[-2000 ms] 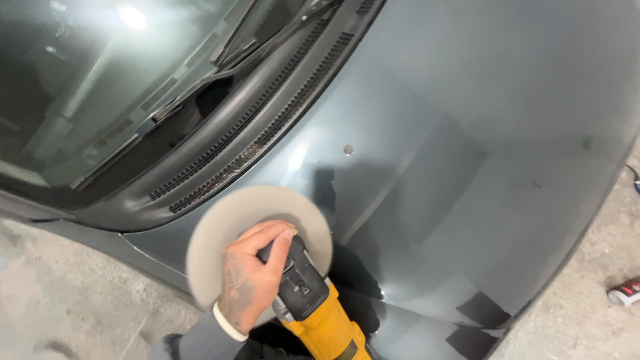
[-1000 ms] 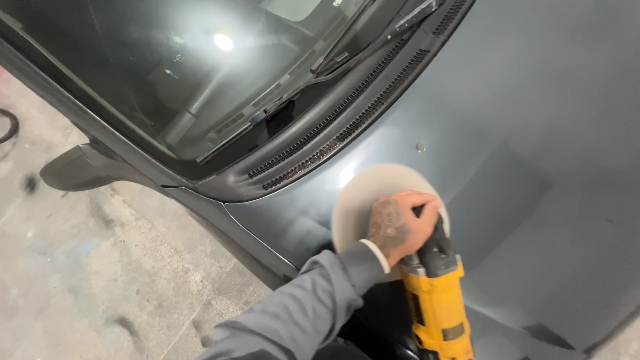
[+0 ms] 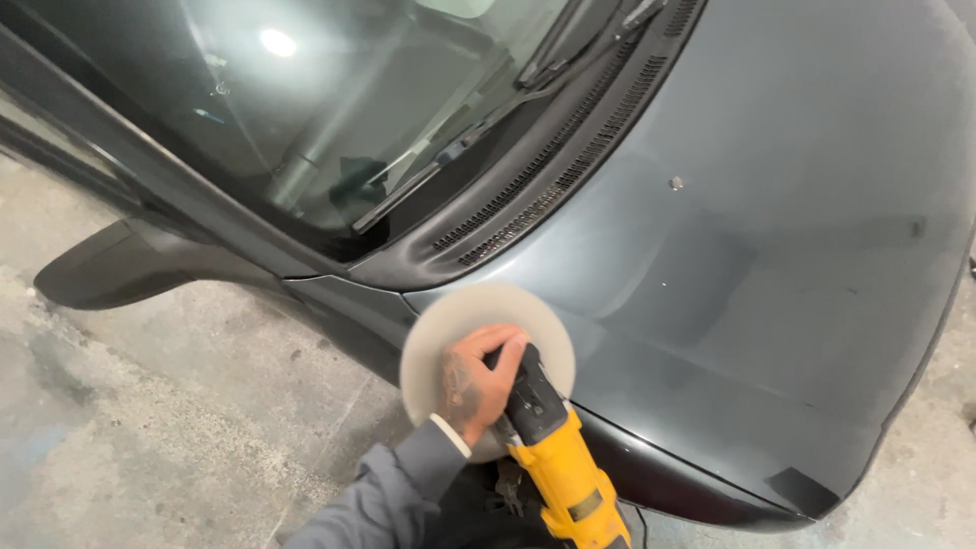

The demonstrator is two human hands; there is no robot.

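Note:
My left hand (image 3: 476, 381), tattooed and in a grey sleeve, grips the front handle of a yellow and black rotary polisher (image 3: 568, 473). Its round pale pad (image 3: 435, 328) looks blurred, as if spinning, and lies over the rear corner of the dark grey car hood (image 3: 724, 252), near the fender seam. The polisher's body points down to the bottom edge of the view. My right hand is not in view; the rear end of the tool runs out of frame.
Beside the hood are the black cowl grille (image 3: 549, 175), a wiper (image 3: 412, 191) and the windshield (image 3: 305, 99). A side mirror (image 3: 122, 263) juts out at the left over the concrete floor (image 3: 191, 396). A small round spot (image 3: 675, 183) marks the hood. A thin cord (image 3: 644, 526) shows below the fender.
The view has shifted, bringing the side mirror into sight. My left hand and the polisher have moved to the hood's corner by the fender seam, with the hand still on the front handle.

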